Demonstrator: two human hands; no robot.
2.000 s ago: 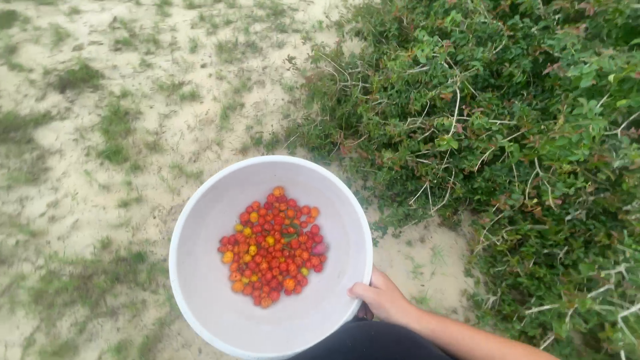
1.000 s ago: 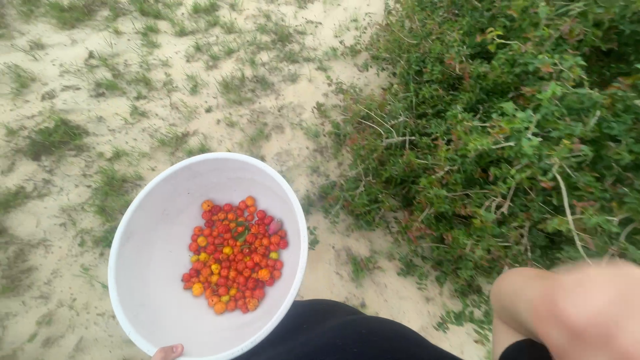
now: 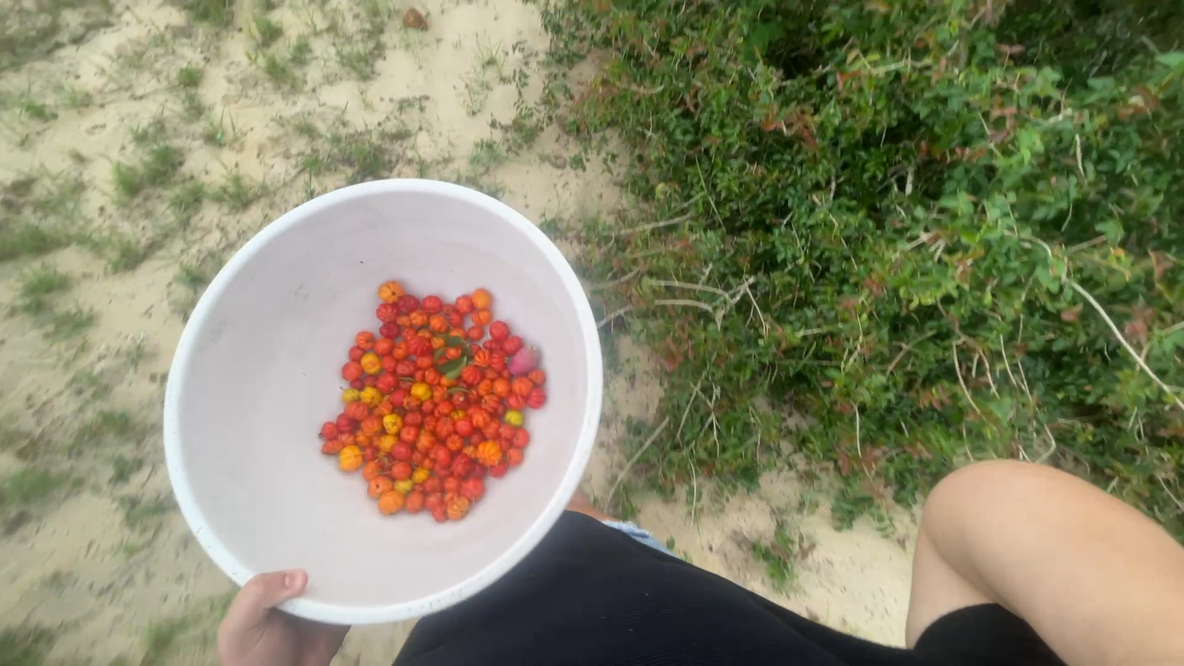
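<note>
My left hand [image 3: 277,620] grips the lower left rim of a white plastic bowl [image 3: 250,370], its thumb over the edge. Small ribbed red, orange and yellow fruits [image 3: 444,398] lie heaped in the bowl, right of its middle. Among them are a green leaf [image 3: 451,359] and one pinkish fruit [image 3: 524,360]. My right hand is out of view; only a bent bare arm shows at the lower right.
A dense green bush [image 3: 879,231] with bare twigs fills the right side. Pale sandy ground [image 3: 462,83] with grass tufts lies to the left. Dark clothing [image 3: 629,601] shows below the bowl.
Two seconds ago a hand held the bowl's lower right rim; now my left hand holds it at the lower left. A bent arm has come into view at the lower right.
</note>
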